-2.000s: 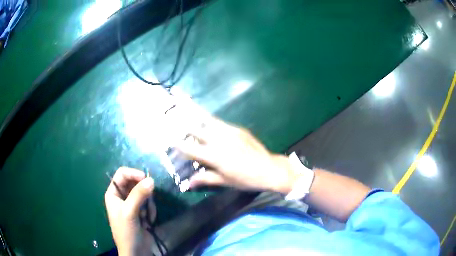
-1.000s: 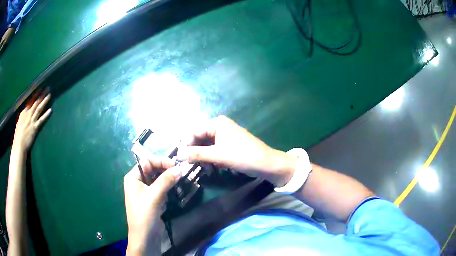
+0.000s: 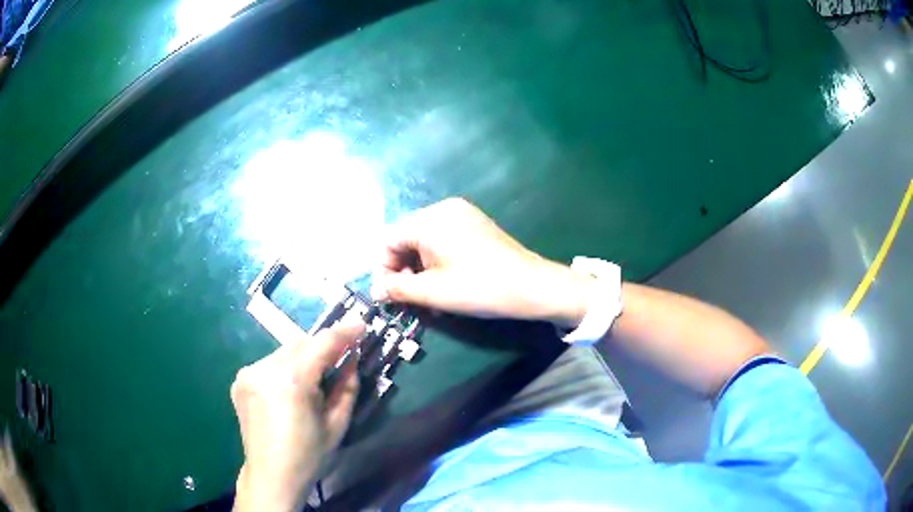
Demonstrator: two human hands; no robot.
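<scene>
A light grey housing [image 3: 283, 322] with a window at its far left end lies on the green table in front of me. Its slotted terminal section [image 3: 387, 343], with pale blocks, faces me. My left hand [image 3: 305, 395] is closed around the housing's near left side, fingertips at the slots. My right hand [image 3: 440, 268] has thumb and index finger pinched together at the slotted section's right edge. Whether it holds a small part cannot be told. Glare washes out the area behind the housing.
The glossy green table [image 3: 561, 130] has a dark raised divider [image 3: 110, 130]. A black cable [image 3: 736, 70] lies in loops at the far right. A small dark unit [image 3: 35, 405] lies at far left, near a blurred hand [image 3: 14, 480]. Yellow floor line at right.
The other person's arm at left has drawn back, and the small dark unit now shows there. The cable went from hanging mid-table to lying far right. Both my hands have come together on the housing.
</scene>
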